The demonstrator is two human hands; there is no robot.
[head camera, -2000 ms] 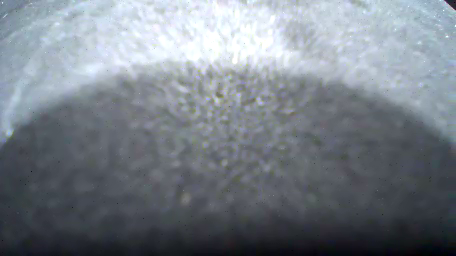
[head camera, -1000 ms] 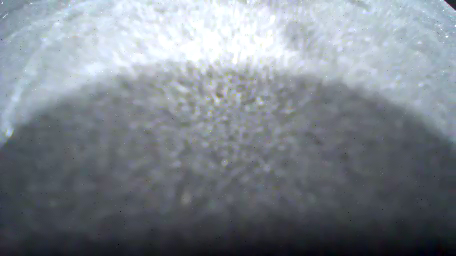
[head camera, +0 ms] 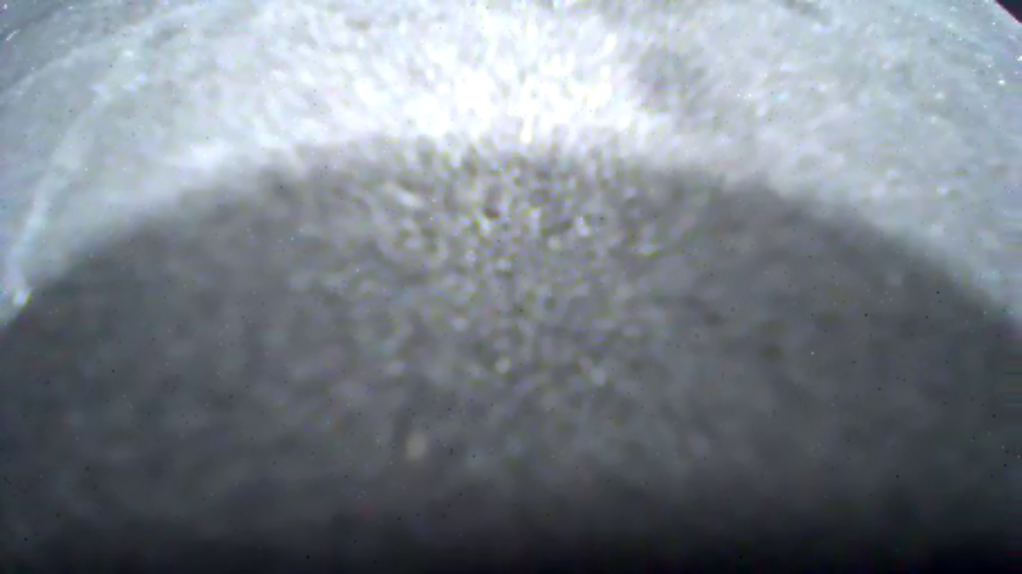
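Note:
A blurred dark grey surface (head camera: 511, 336) with a curved upper edge fills the lower and middle part of the head view. It looks very close to the camera and has a speckled, grainy look. I cannot tell what it is. No hand can be made out, neither my left nor my right. No parts, tray or bin can be made out.
A bright, whitish-grey blurred band (head camera: 493, 90) arches above the dark surface, brightest near the top middle. A small dark corner shows at the top right. No edges of objects or people can be told apart.
The bright band was somewhat brighter one second ago and is slightly dimmer now. The shapes have not visibly moved.

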